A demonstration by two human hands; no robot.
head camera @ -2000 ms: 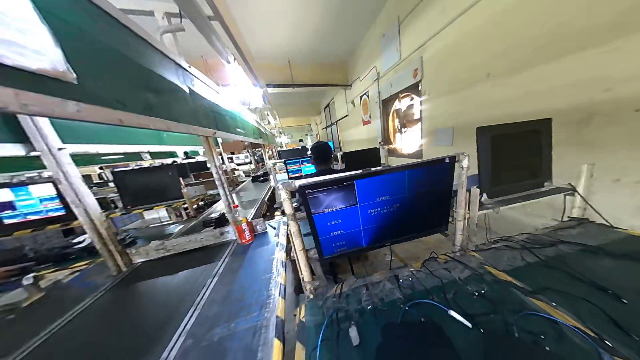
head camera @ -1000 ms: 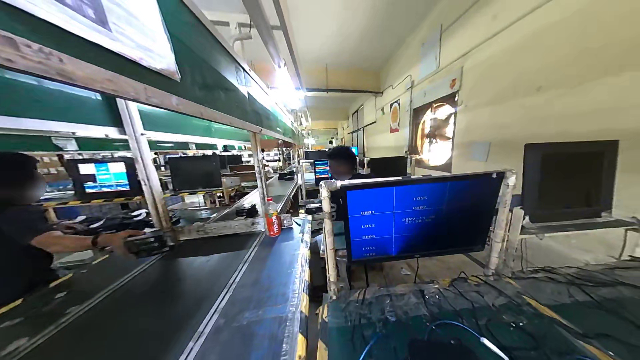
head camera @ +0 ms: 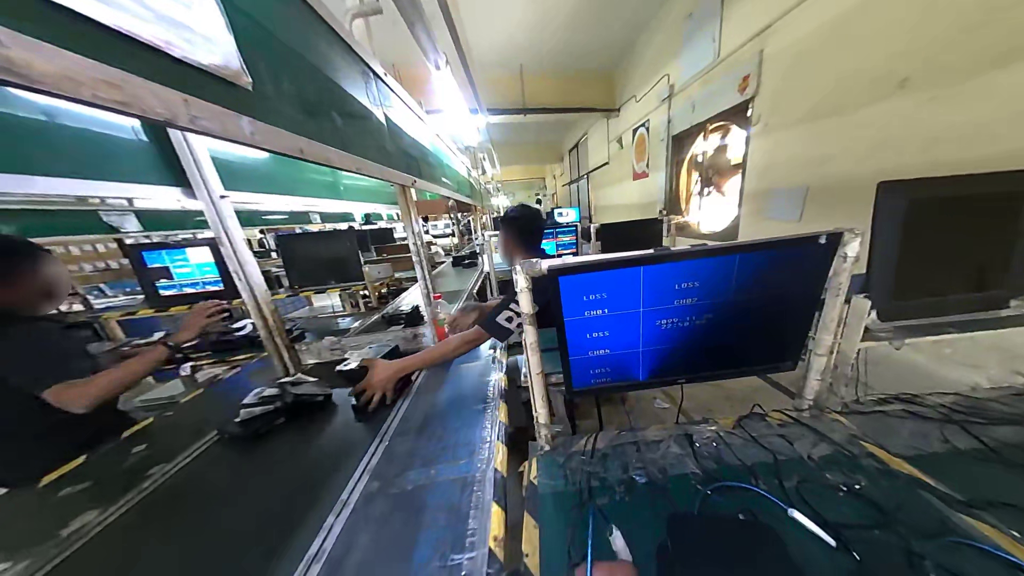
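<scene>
At the bottom edge, a small part of a hand, apparently my left hand (head camera: 606, 569), shows beside a blue cable and a white connector (head camera: 619, 543); whether it grips anything is hidden. Right of it, a dark object (head camera: 724, 546) lies low over the green work mat (head camera: 640, 496). My right hand is out of view. A second blue cable with a white plug (head camera: 811, 528) rests farther right. Behind the mat, a monitor (head camera: 696, 308) with a blue split screen stands in a taped frame.
Left of the bench runs a dark conveyor belt (head camera: 264, 496) with black devices. A co-worker ahead reaches over it, hand on a black device (head camera: 372, 384); another co-worker stands at far left. A red bottle (head camera: 440, 318) stands by the belt. Black cables (head camera: 800, 432) lie across the bench.
The co-worker ahead has stretched an arm across the belt to a black device. The far-left co-worker's arm has moved off the device it touched. A bit of hand has appeared at the bottom.
</scene>
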